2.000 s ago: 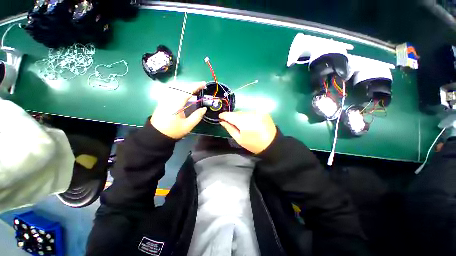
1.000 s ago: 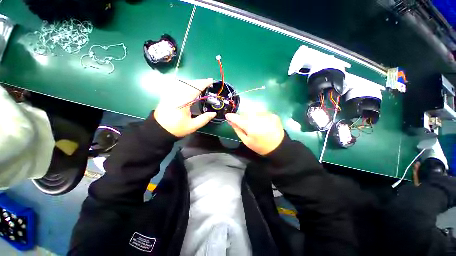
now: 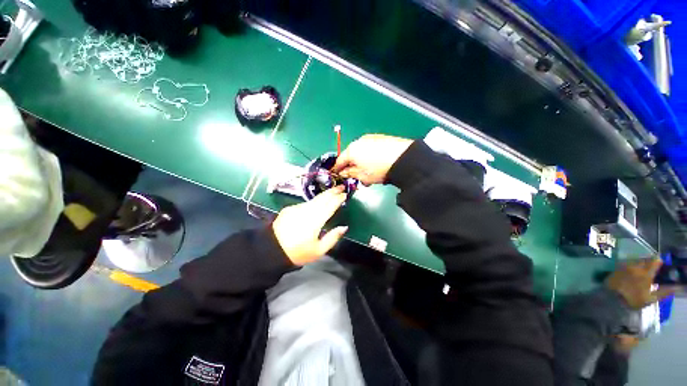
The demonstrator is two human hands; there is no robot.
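Observation:
The black base cup [image 3: 320,178] with coloured wires lies at the bench's front edge, its open end facing up. A red lead [image 3: 338,139] with a white plug sticks up from it. My left hand [image 3: 307,228] is at the cup's near side, fingertips touching its rim or wires. My right hand [image 3: 374,157] reaches over from the right, fingertips pinching wires at the cup's opening. Which strand is pinched cannot be told. A white cord [image 3: 254,197] loops at the cup's left.
A loose lens module [image 3: 258,105] and a tangle of clear-white loops [image 3: 113,56] lie left on the green bench [image 3: 226,53]. White housings [image 3: 506,185] stand right, partly behind my sleeve. A dark fixture [image 3: 600,219] and another person's hand [image 3: 633,282] are far right.
My right hand has moved from the cup's near right side to over its opening. My left hand has moved from the cup's left to its near side. The camera view has turned.

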